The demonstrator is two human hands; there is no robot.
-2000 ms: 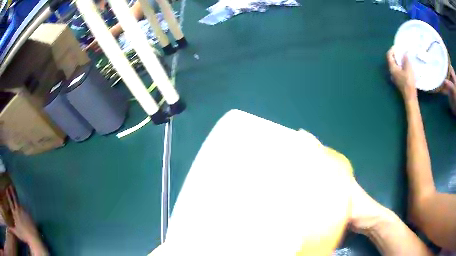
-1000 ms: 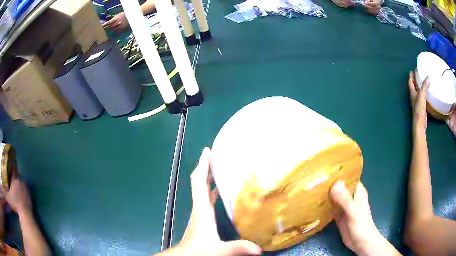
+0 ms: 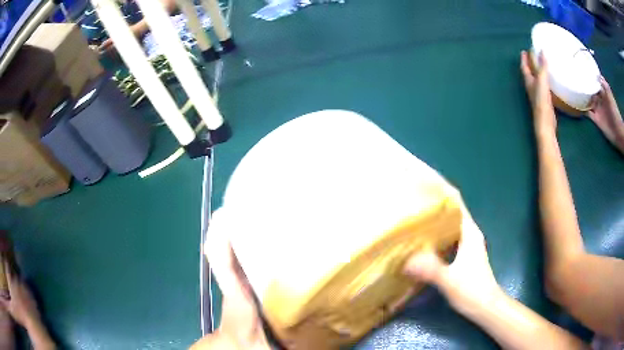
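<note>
A diffuser unit [image 3: 328, 198] with a glossy white body and a yellow-brown wood-grain base is held up over the mat in the middle, tilted, its base towards the lower right. My left hand [image 3: 236, 287] grips its left side; the fingers are blurred and washed out. My right hand [image 3: 458, 266] grips the base on the right, thumb on the underside. The base underside is blurred, so its details cannot be told.
Dark green mat [image 3: 137, 260] with a metal seam [image 3: 206, 239]. Cream padded tubes [image 3: 171, 75], grey cylinders [image 3: 113, 126] and cardboard boxes [image 3: 31, 164] stand left. At right, another person's hands hold a similar unit [image 3: 564, 65]. Another person's hand [image 3: 24, 304] is at the left edge.
The unit has turned from showing mostly white, through showing its base, to white body with base at lower right. It is now further left. My left hand has come into view on it.
</note>
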